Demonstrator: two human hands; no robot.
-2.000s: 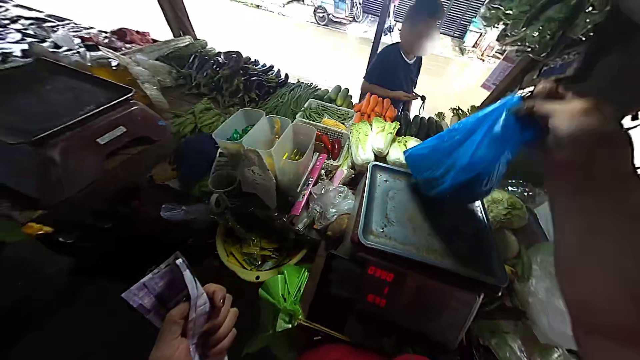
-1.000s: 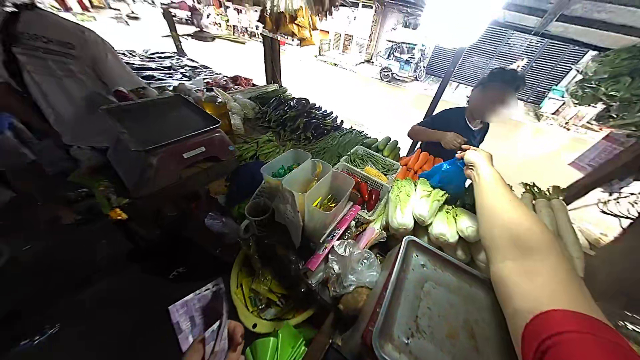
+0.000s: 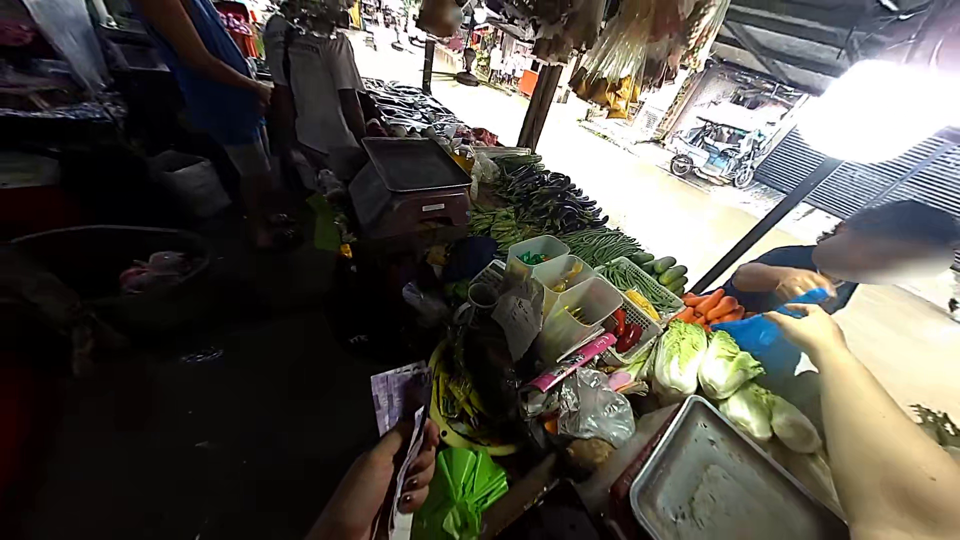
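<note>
My left hand [image 3: 382, 476] grips folded purplish banknotes [image 3: 401, 394] at the lower middle, just left of a green plastic bag [image 3: 463, 491]. Stretched out over the napa cabbages [image 3: 679, 358], my right hand [image 3: 811, 328] holds a blue plastic bag [image 3: 761, 334] by its top. A person [image 3: 795, 259] in a dark shirt, across the produce, also has a hand at the bag's upper edge. Below my right forearm lies the metal tray of a weighing scale [image 3: 720, 480]. What the blue bag contains is hidden.
Clear plastic containers [image 3: 581, 307], carrots [image 3: 716, 304], cucumbers [image 3: 664, 271], string beans [image 3: 600, 246] and eggplants [image 3: 551, 199] spread over the stall. A second scale [image 3: 416, 176] stands further left, near two people. A slanted pole [image 3: 765, 225] rises behind the carrots.
My right hand has carried the blue bag from above the scale outward to the person, whose hand is now at it. My left hand still holds the banknotes. The view has swung left.
</note>
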